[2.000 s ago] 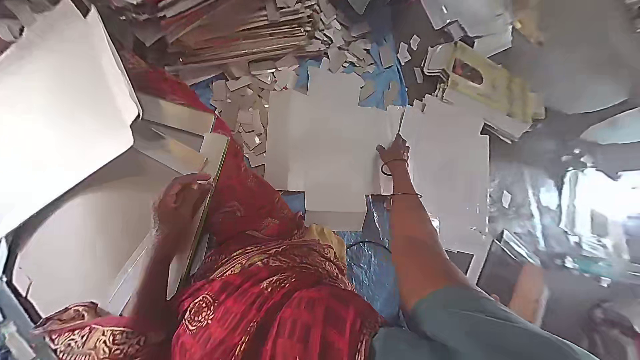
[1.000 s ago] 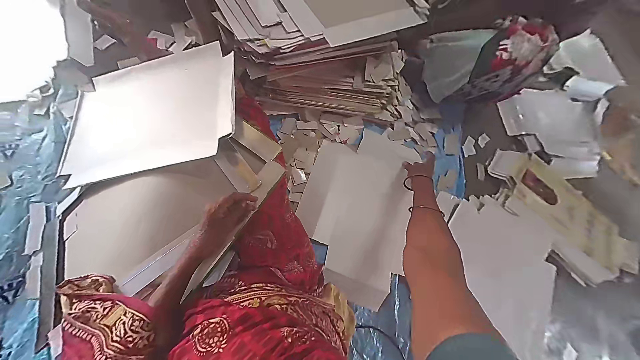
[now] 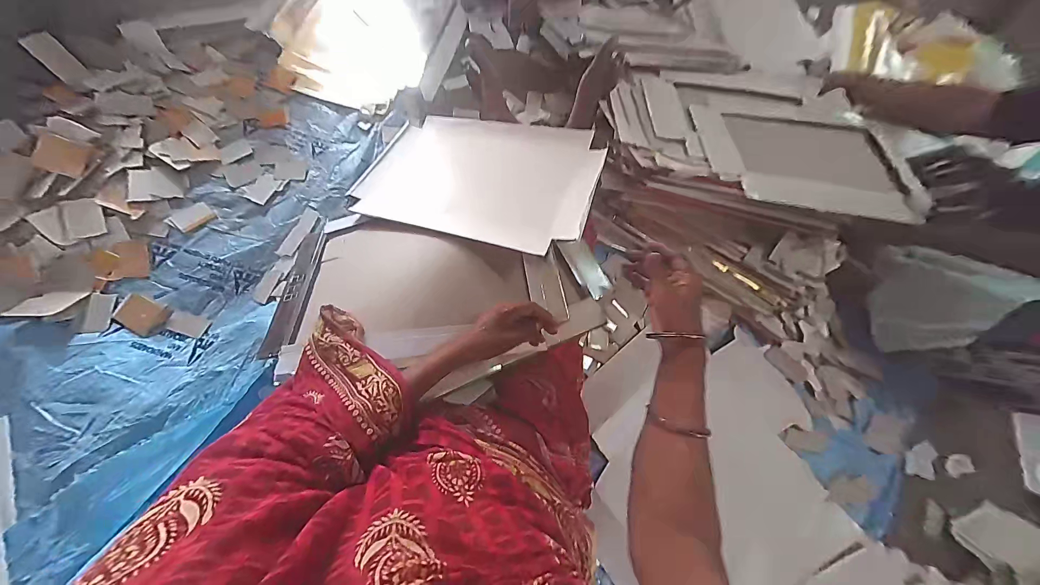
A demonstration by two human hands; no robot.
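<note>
My left hand point(image 3: 516, 325) rests with bent fingers at the edge of a large grey-beige board point(image 3: 414, 280) beside my lap; whether it pinches anything cannot be told. Over the far part of that board lies a white cardboard sheet point(image 3: 483, 183) with notched corners. Narrow card strips point(image 3: 546, 284) are near my left fingertips. My right hand point(image 3: 666, 280), bangles at the wrist, is raised near the stacked card edges, its fingers somewhat spread and nothing visible in them. Beneath my right forearm are large pale cardboard sheets point(image 3: 756, 455).
Cut card pieces point(image 3: 154, 183) are scattered over the blue plastic sheet point(image 3: 154, 398) at left. Stacked cardboard frames point(image 3: 812, 162) stand at upper right. Another person's hands point(image 3: 597, 77) are beyond the white sheet, and another person's arm point(image 3: 918, 101) reaches in at upper right.
My right hand has left the pale sheet and moved toward the stack and the board. My left hand remains by the board's edge. The view has swung left.
</note>
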